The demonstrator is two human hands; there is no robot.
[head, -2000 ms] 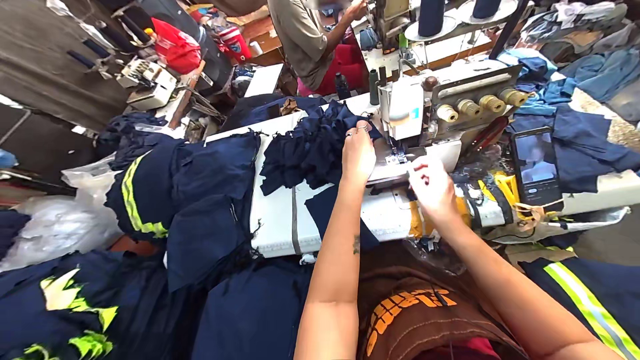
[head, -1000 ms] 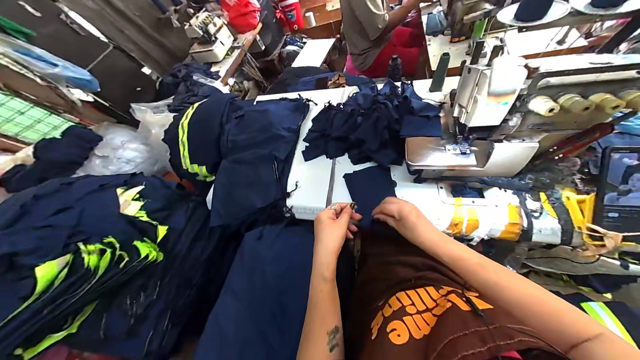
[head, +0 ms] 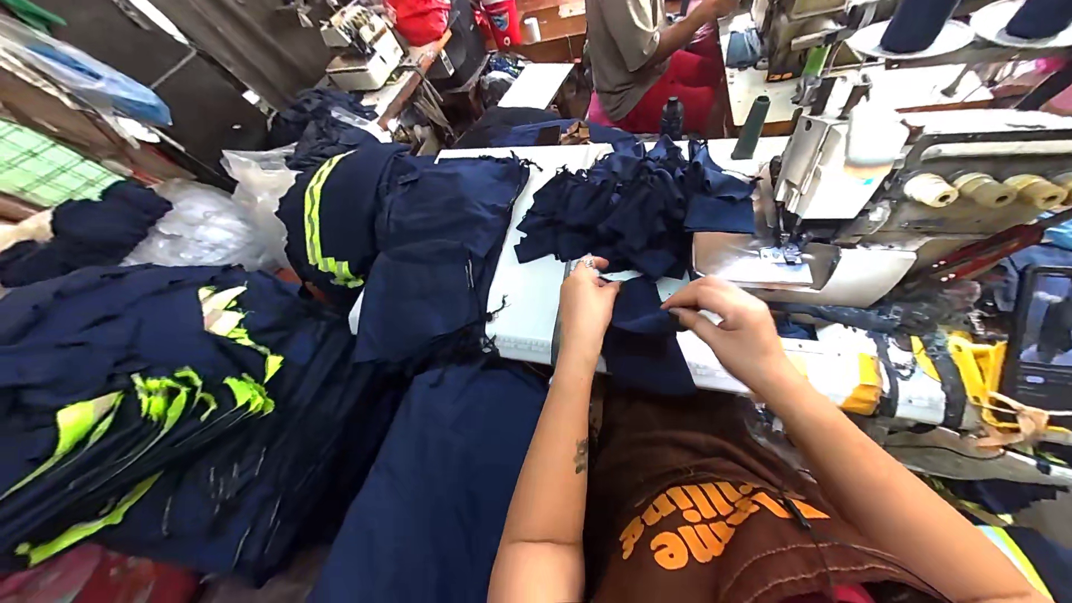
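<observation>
My left hand (head: pixel 589 300) and my right hand (head: pixel 727 322) pinch the two sides of a small navy fabric piece (head: pixel 641 308) at the near edge of the white sewing table (head: pixel 523 289). Another navy piece (head: pixel 649 362) hangs over that edge just below it. Beyond my hands lies a heap of small navy fabric pieces (head: pixel 624 201). To the right of the heap stands an industrial sewing machine (head: pixel 837 167), its needle area (head: pixel 783 251) above a metal plate, with no cloth seen under it.
Navy garment panels with a reflective yellow stripe (head: pixel 419 226) lie on the table's left. A large navy cloth pile (head: pixel 151 402) fills the lower left. A phone (head: pixel 1041 335) stands at the right edge. Past the table a person (head: pixel 632 59) sits. A dark green thread cone (head: pixel 751 127) stands near the machine.
My hands have left the machine's needle area, where they were two seconds ago, and now lift a piece at the table edge. The view has swung left.
</observation>
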